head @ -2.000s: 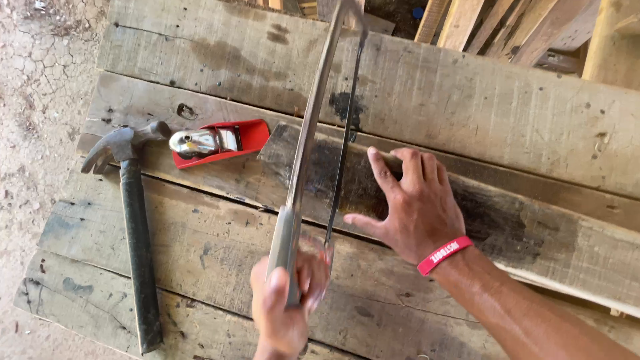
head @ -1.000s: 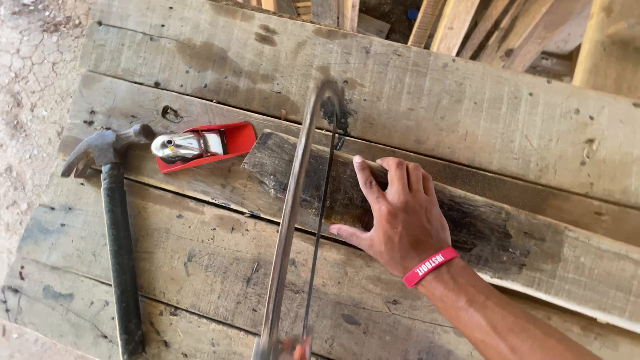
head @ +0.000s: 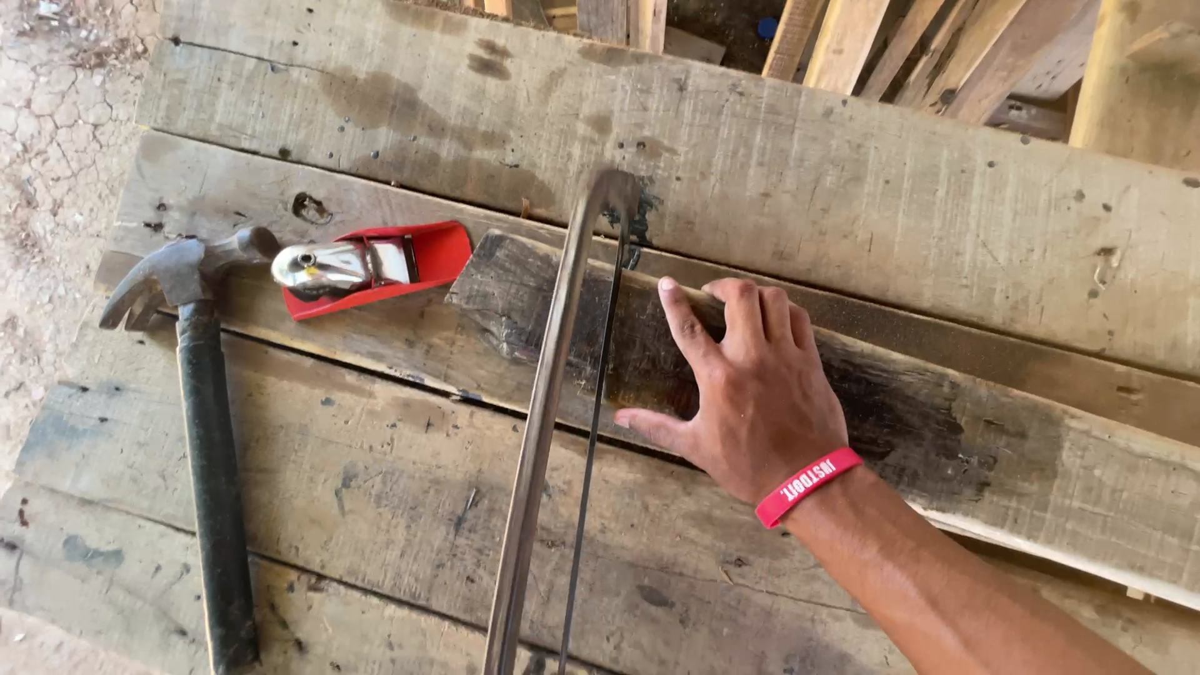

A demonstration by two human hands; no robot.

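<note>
My right hand, a red wristband on its wrist, presses on a dark weathered wooden board, its thumb and fingers spread across the board. Left of the fingers, a hacksaw's curved metal frame and thin blade cross the board. The saw's handle is below the picture, and my left hand is out of view. Near the board's left end lies a small block plane with a red body and shiny metal cap. A claw hammer with a dark grip rests further left.
The board lies on a bench top of rough planks with dark gaps between them. Scrap lumber stands beyond the far edge. Cracked bare ground is at the left.
My left hand, seen on the saw handle two seconds ago, has moved down out of view as the saw was drawn toward me. My right hand stays on the board.
</note>
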